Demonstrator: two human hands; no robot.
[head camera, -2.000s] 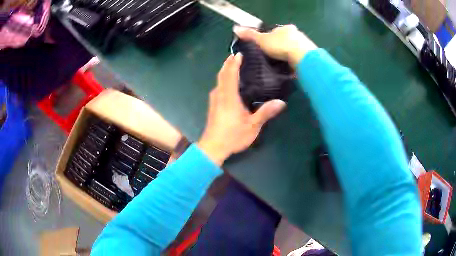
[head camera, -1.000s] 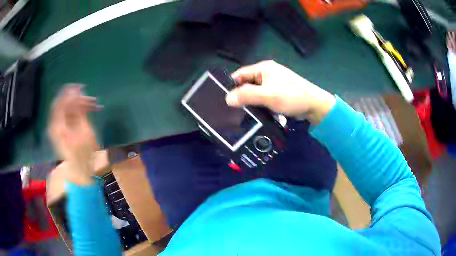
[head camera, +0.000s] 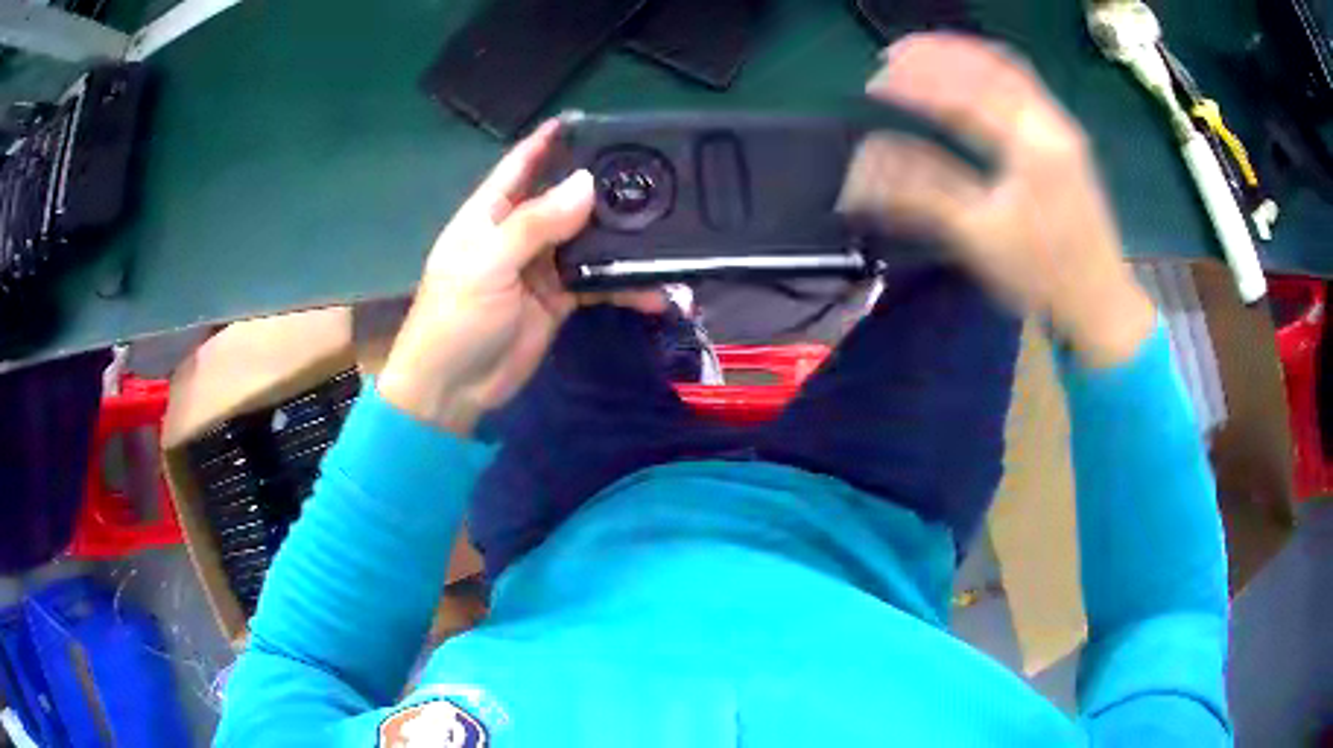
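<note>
A black device unit (head camera: 760, 183) is held above my lap at the bench edge. Its round ring and long oval recess show, and a silver strip runs along its lower edge. My left hand (head camera: 490, 271) is shut on its left end, the thumb near the ring. My right hand (head camera: 1009, 190) is blurred at its right end, fingers above and thumb across the face; whether it grips is unclear, and it hides that end. Flat black panels (head camera: 526, 59) lie on the bench beyond the unit.
Stacked black units (head camera: 66, 190) stand at the left bench edge. A white-handled tool (head camera: 1221, 205) and yellow-handled pliers (head camera: 1225, 139) lie at right. A left carton (head camera: 271, 351) holds black units. A right carton (head camera: 1265, 424) holds pale slabs. Red stools (head camera: 132, 468) show below the bench.
The unit has turned from its screen face to the face with ring and recess, and lies level. My left hand has come in from the left onto it; my right hand has moved to its right end.
</note>
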